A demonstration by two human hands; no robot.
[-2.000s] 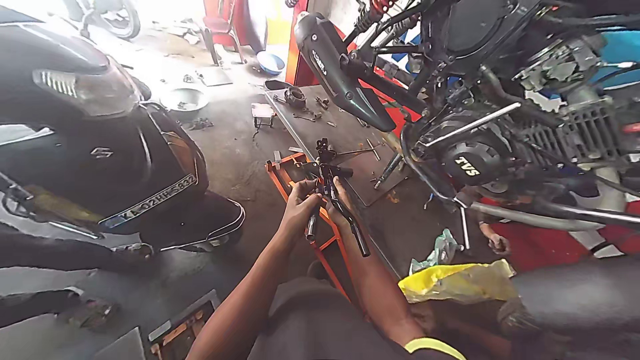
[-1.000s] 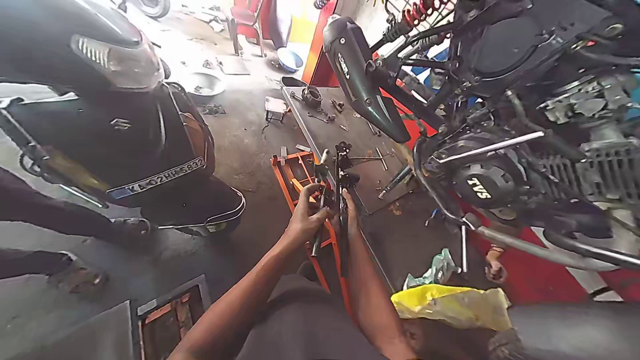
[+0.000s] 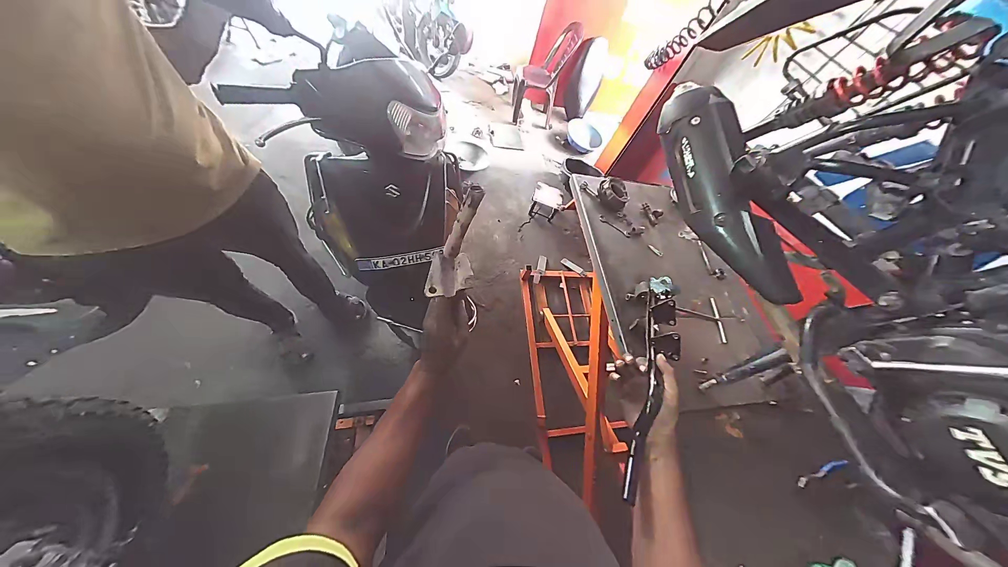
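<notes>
My left hand (image 3: 446, 327) is closed around a worn metal part (image 3: 459, 244), a tube with a flat plate at its lower end, raised in front of the black scooter (image 3: 382, 201). Lower right, my right hand (image 3: 650, 394) grips a long black metal bracket with a bent bar (image 3: 652, 386); its upper end has mounting plates and overlaps the metal work table (image 3: 677, 236). The two parts are well apart. Beneath and between the hands stands an orange metal frame (image 3: 592, 378).
On the table lie a round metal part (image 3: 612, 193), small parts and a metal rod (image 3: 718, 320). A motorcycle with a black exhaust silencer (image 3: 720, 189) stands at right. At left another person (image 3: 118, 134) stands close by. A red chair (image 3: 543, 75) is farther back.
My left hand has moved away to the left with the metal part; both hands were close together before. The view has swung left, and the other person's torso now shows.
</notes>
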